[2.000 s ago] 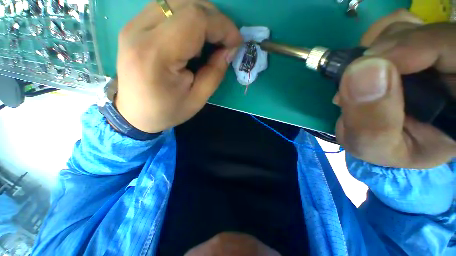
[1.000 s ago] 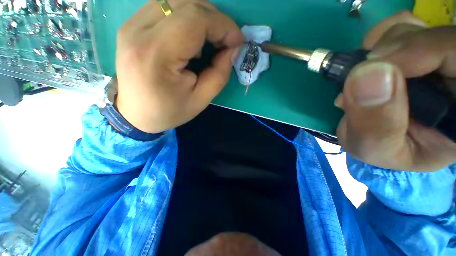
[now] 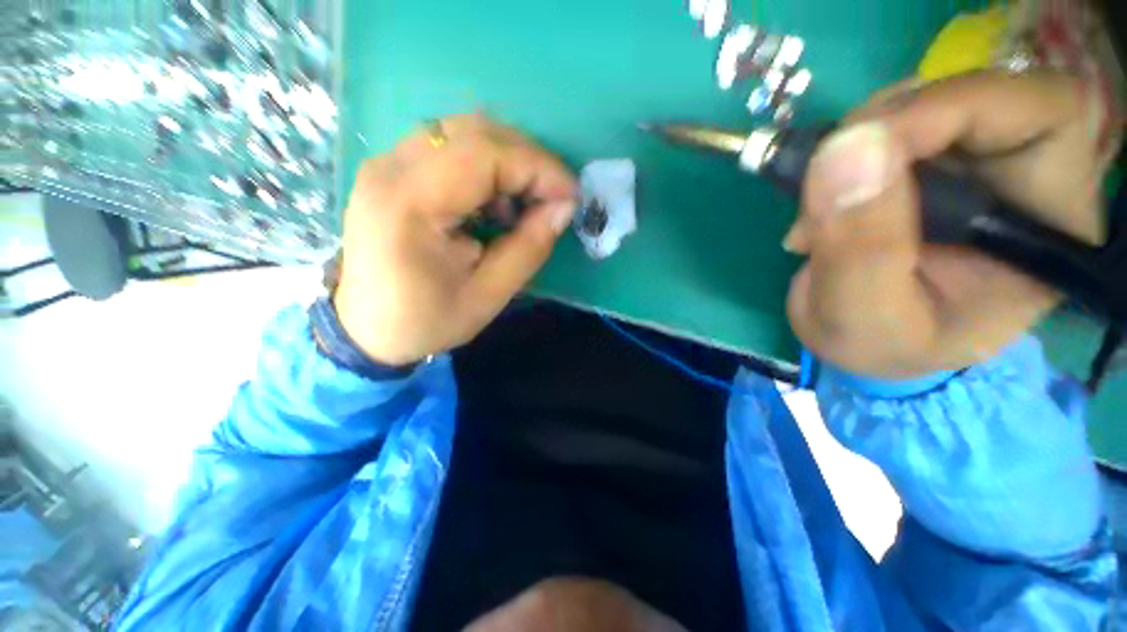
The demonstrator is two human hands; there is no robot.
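Note:
The white pad [image 3: 622, 191] lies on the green mat near its front edge. The small dark circuit assembly [image 3: 595, 220] sits on it, blurred. My left hand [image 3: 451, 235], with a ring, is at the pad's left edge, thumb and forefinger pinched together; whether a tiny part or wire is between them cannot be made out. My right hand [image 3: 921, 222] holds the black soldering iron [image 3: 791, 158], its tip pointing left, up and right of the pad, not touching it.
A clear parts tray [image 3: 185, 124] with shiny pieces is at the upper left. Loose small silvery components [image 3: 760, 62] lie on the mat beyond the iron. A yellow tape roll [image 3: 964, 43] is partly hidden behind my right hand. A blue cord [image 3: 655, 340] runs along the mat's front edge.
The iron's tip has moved off the assembly, away to the right. The whole view has shifted, so pad and hands sit lower and more loose components show. My left hand stays beside the pad.

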